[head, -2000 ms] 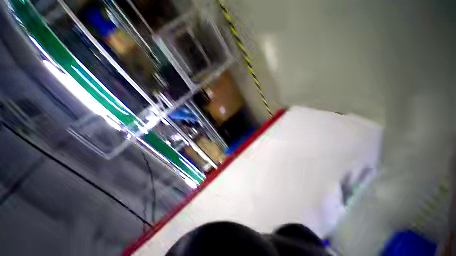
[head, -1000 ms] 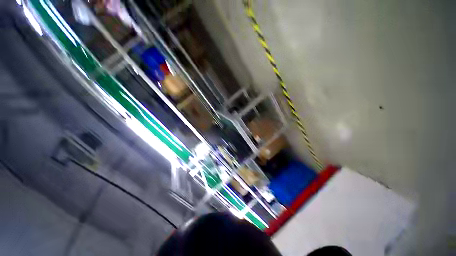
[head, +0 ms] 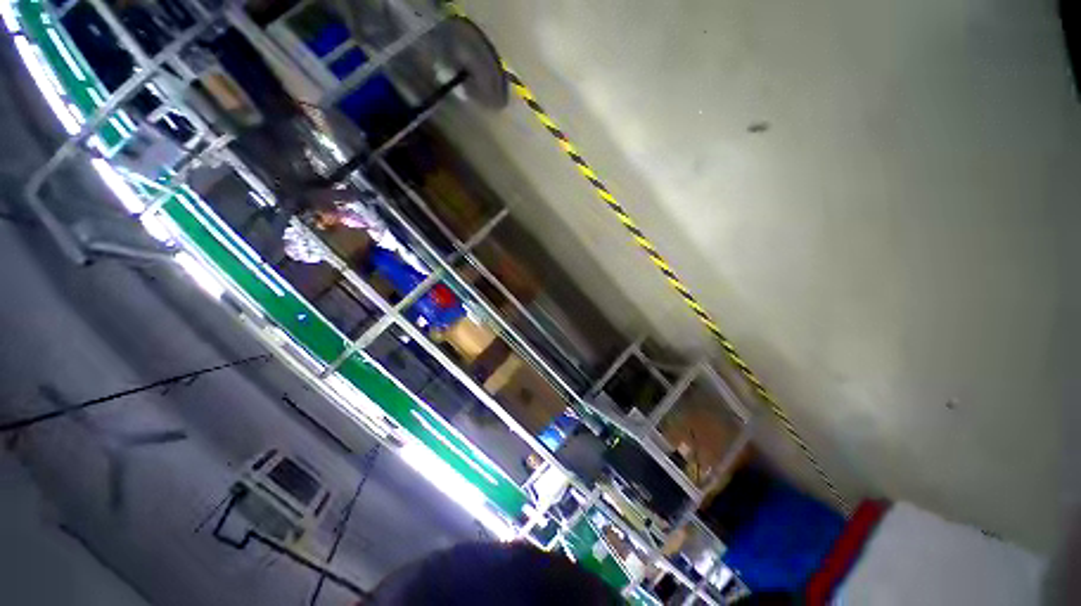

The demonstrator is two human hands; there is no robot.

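Neither of my hands is in view. The view is tilted sideways. A long green conveyor belt (head: 311, 334) runs diagonally beside bright tube lights (head: 456, 488). The pale metal line frame (head: 391, 310) stands along it, with a blue item with a red part (head: 436, 303), a brown carton (head: 471, 340) and crumpled whitish film (head: 306, 243) among its bars. A large blue object (head: 782, 535) lies at the lower right, beside a red edge (head: 845, 554) of a white surface (head: 948, 556).
Yellow-black floor marking tape (head: 646, 245) runs along the line on the pale grey floor (head: 854, 237). A rounded dark shape (head: 498, 578) covers part of the bottom edge. A dark round object (head: 468, 59) is at the top.
The view has shifted. The white surface with its red edge has moved to the lower right corner and shows less. More of the conveyor line and floor tape shows.
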